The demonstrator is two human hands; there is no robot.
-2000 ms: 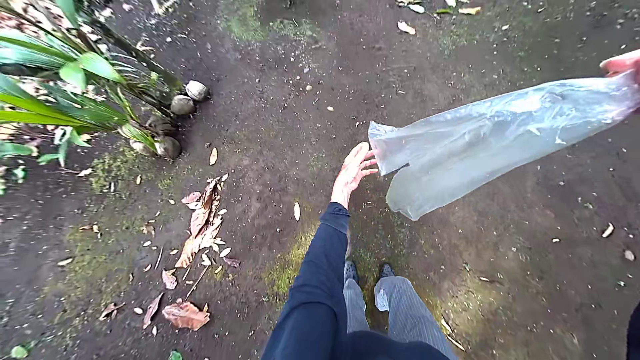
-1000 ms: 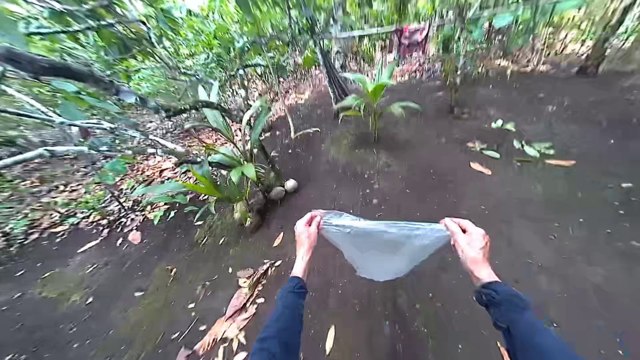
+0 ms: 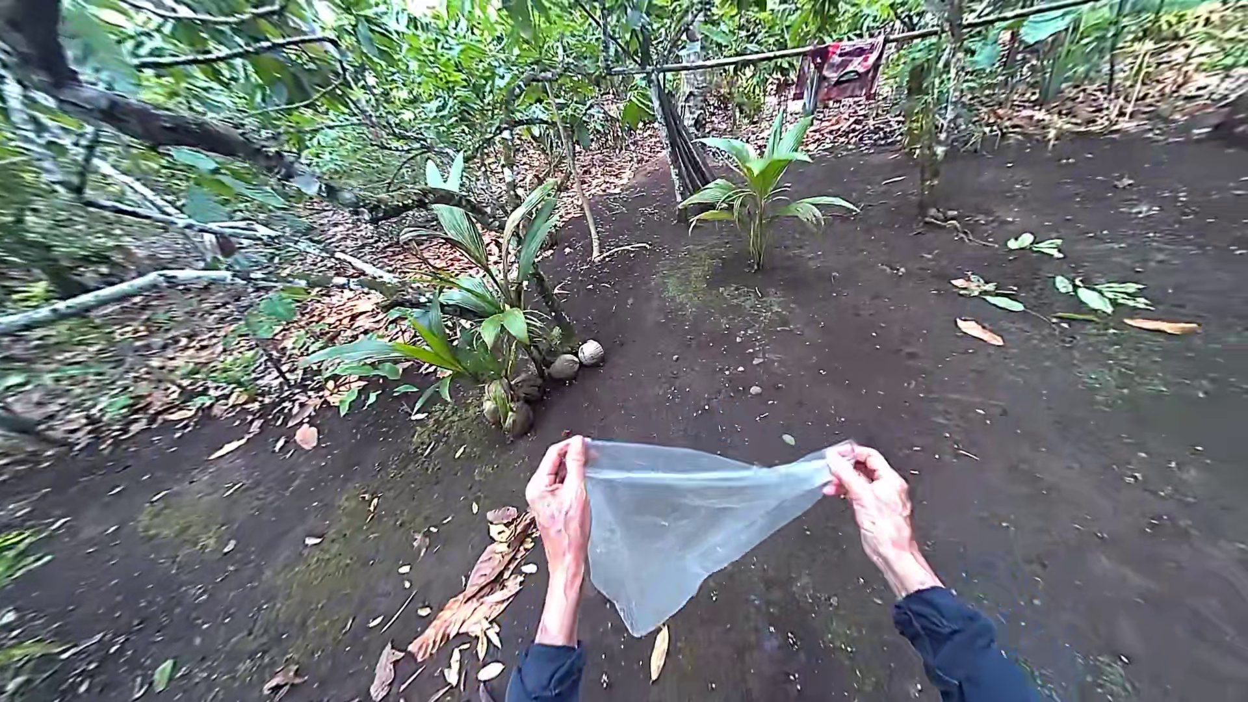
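A translucent plastic bag (image 3: 673, 526) is stretched between my two hands above dark soil, its lower part hanging to a point. My left hand (image 3: 563, 502) pinches its upper left corner between thumb and fingers. The upper right corner is gripped by my right hand (image 3: 875, 497), a little farther from me than the bag's hanging tip. Both forearms are in dark blue sleeves. Whether anything lies inside the bag cannot be told; none shows through the plastic.
Sprouting coconuts (image 3: 517, 405) with green fronds stand ahead on the left, near a fallen branch (image 3: 127, 288). A young palm (image 3: 759, 200) grows farther off. Behind it a red cloth (image 3: 843, 70) hangs on a horizontal pole (image 3: 741, 60). Dry brown leaves (image 3: 478, 595) lie at lower left.
Two seconds ago my left hand was open beside the bag's free end; it then took hold of a corner, and the bag is now spread between both hands. The view has tilted up.
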